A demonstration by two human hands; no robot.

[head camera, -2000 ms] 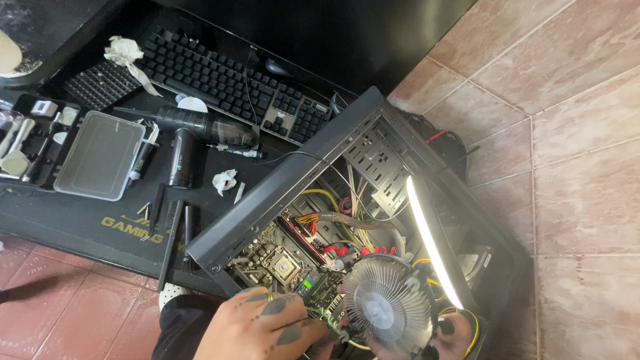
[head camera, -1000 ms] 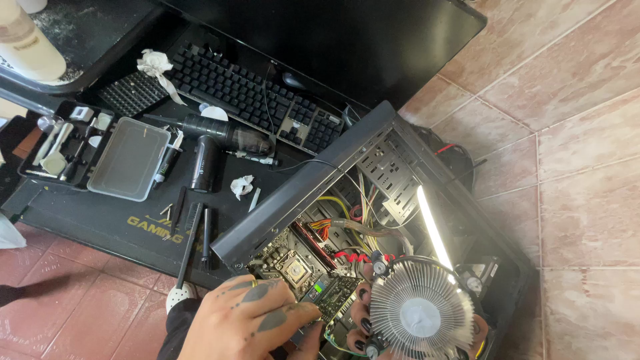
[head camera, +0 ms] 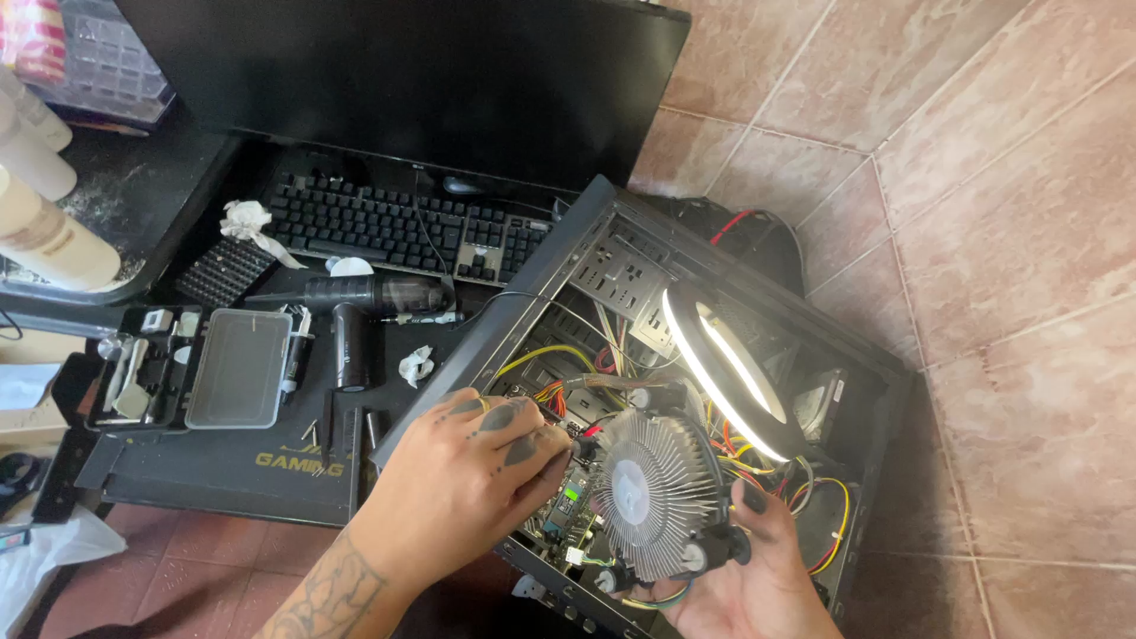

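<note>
A round aluminium CPU cooler heatsink (head camera: pixel 652 497) with push-pin legs rests in my right hand (head camera: pixel 754 559), whose thumb and fingers grip its lower right edge. My left hand (head camera: pixel 497 470) is at the cooler's upper left, thumb and forefinger closed near one of its dark legs; the fingertips are partly hidden, so whether they hold it I cannot tell. Below and behind both hands lies the open PC case (head camera: pixel 568 222), with a motherboard (head camera: pixel 572 506), coloured power cables (head camera: pixel 555 395) and a metal drive cage (head camera: pixel 626 271). A lit ring lamp (head camera: pixel 723 373) shines over the case.
A black monitor (head camera: pixel 417 80) and a keyboard (head camera: pixel 382 222) stand behind. To the left are an open tool kit box (head camera: pixel 235 368), a handheld vacuum or blower (head camera: pixel 364 293), crumpled tissue (head camera: pixel 415 365), small screws (head camera: pixel 311 433) and white bottles (head camera: pixel 53 231). A tiled wall (head camera: pixel 1021 311) rises on the right.
The cooler has tilted in my right hand, its finned face turned more sideways. My left hand has moved up from the case's lower edge to the cooler's side, now covering the CPU socket seen before.
</note>
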